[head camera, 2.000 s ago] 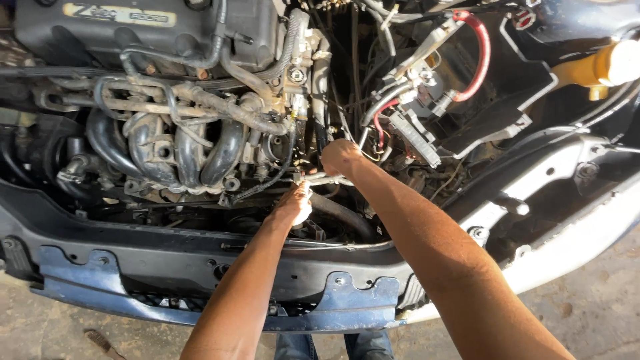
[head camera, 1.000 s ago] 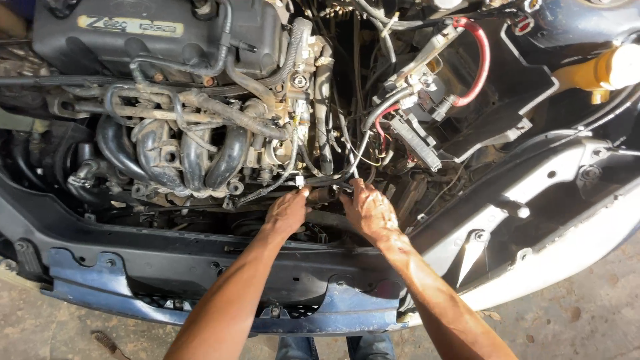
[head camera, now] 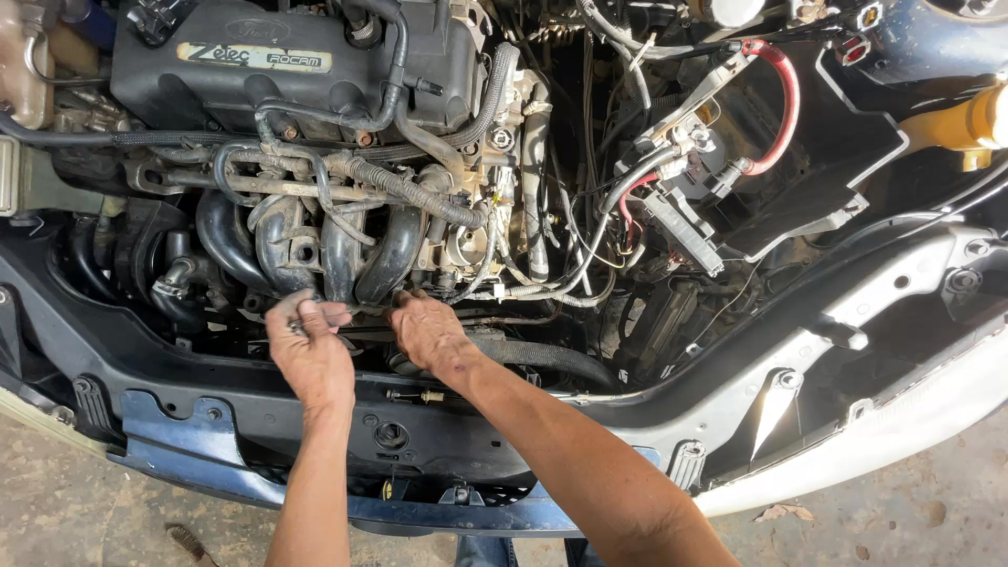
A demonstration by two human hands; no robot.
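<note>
My left hand (head camera: 309,339) is below the curved black intake manifold runners (head camera: 276,244), fingers curled; a small metallic bit shows between them, too small to name. Close to its right, my right hand (head camera: 429,331) reaches under the rightmost runner, its fingertips hidden there, so I cannot tell what they touch. The black engine cover (head camera: 299,79) sits above the runners. A wiring harness (head camera: 535,293) runs rightward from near my right hand, with a white connector (head camera: 498,292) on it. Below that hand lies a ribbed black hose (head camera: 551,356).
The black front crossmember (head camera: 315,394) spans the bay beneath my forearms, with blue body panel (head camera: 181,441) along its front. At the right are a thick red cable (head camera: 780,110), a black fuse or connector block (head camera: 681,232) and a yellow filler neck (head camera: 953,126).
Both hands have moved left, from the harness right of the engine to below the intake runners. The harness part they were at now shows uncovered.
</note>
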